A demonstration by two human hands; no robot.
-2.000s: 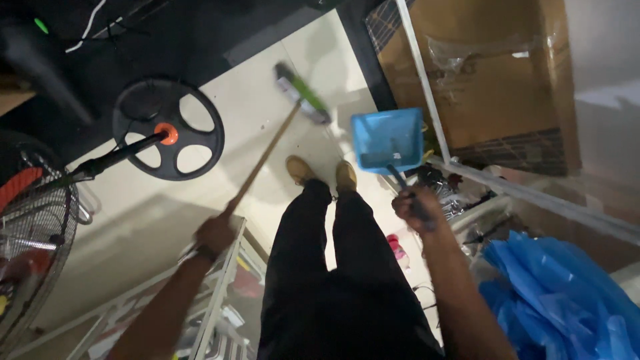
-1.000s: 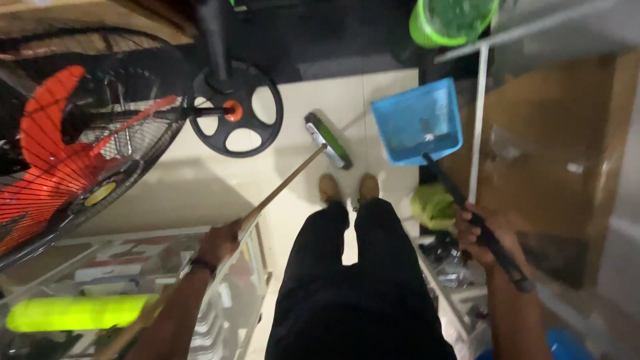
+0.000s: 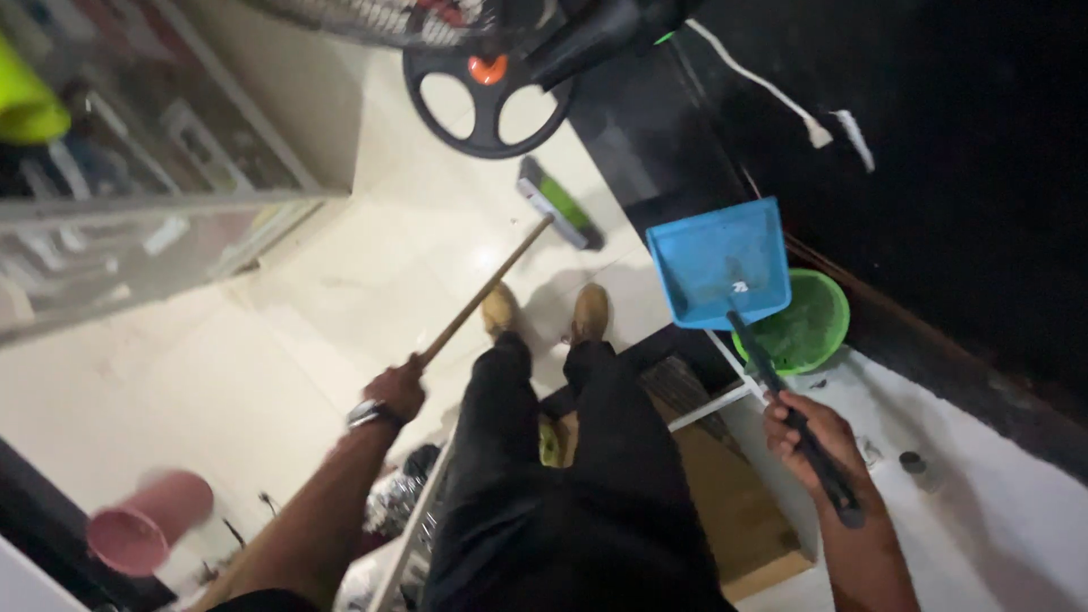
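Note:
My left hand [image 3: 396, 390] is closed around the wooden handle of a push broom [image 3: 558, 204], whose green and grey head rests on the pale tiled floor beyond my shoes. In my right hand [image 3: 807, 433] is the black handle of a blue plastic dustpan [image 3: 722, 259]. The dustpan is raised, and a small white scrap and some dirt lie in it. Just behind and below the pan, partly covered by it, stands a green round container [image 3: 812, 323].
A pedestal fan's round black base [image 3: 488, 102] stands ahead. Glass-fronted shelving [image 3: 170, 204] is at the upper left, a pink bin [image 3: 151, 523] at the lower left. A cardboard box [image 3: 739, 501] sits by my right leg. A white cable [image 3: 756, 76] lies on a black surface.
The view has turned strongly, so the fan and shelving sit elsewhere in it. The dustpan now overlaps the green container, which stood apart from it one second ago. Both hands keep their holds.

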